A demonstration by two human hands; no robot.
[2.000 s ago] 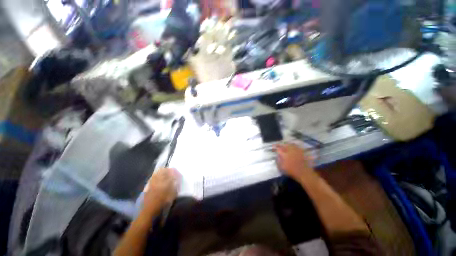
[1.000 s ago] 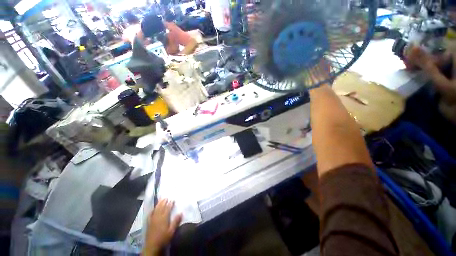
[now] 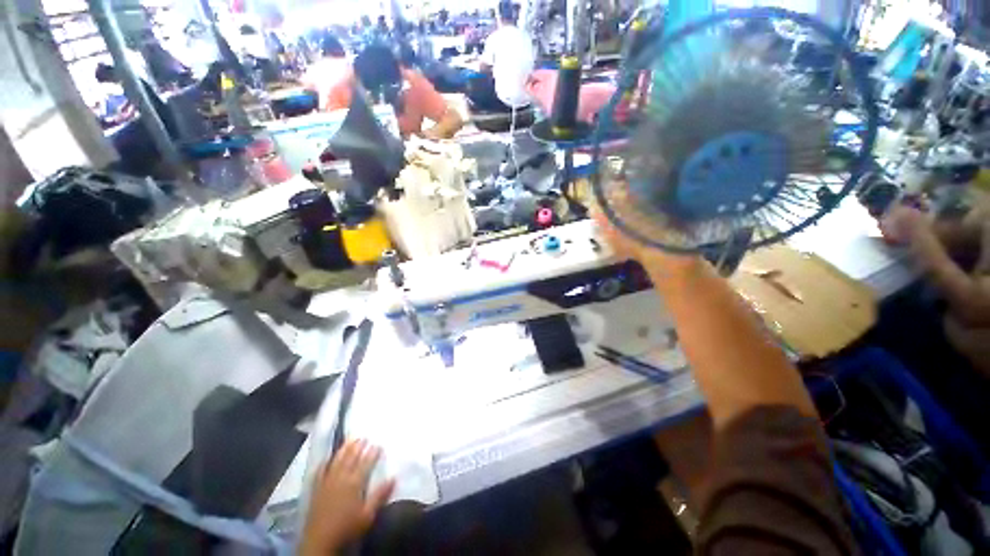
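My left hand (image 3: 350, 489) lies on a pale fabric piece (image 3: 404, 469) at the table's front left, fingers apart. A narrow dark strip (image 3: 350, 375) runs up from its fingertips. Dark grey-brown and pale panels (image 3: 233, 440) are heaped to its left. My right hand (image 3: 641, 234) is raised at the lower left rim of the desk fan (image 3: 733, 174); the cage and blur obscure its fingers, so its grip is unclear. The white sewing machine (image 3: 494, 299) stands between my hands, its needle area lit at the left end; no fabric can be made out under it.
A black flat pad (image 3: 556, 343) and blue-black snips (image 3: 632, 364) lie on the machine bed. Brown cardboard (image 3: 809, 299) lies at right, above a blue crate (image 3: 906, 402) of bundled pieces. Thread cones stand behind. A person (image 3: 396, 98) sits beyond; another person's arm shows at far right.
My right hand has gone from the table's front edge up to the fan. My left hand has opened out on the pale fabric. Since one second ago, the view has shifted, with the fan appearing further right.
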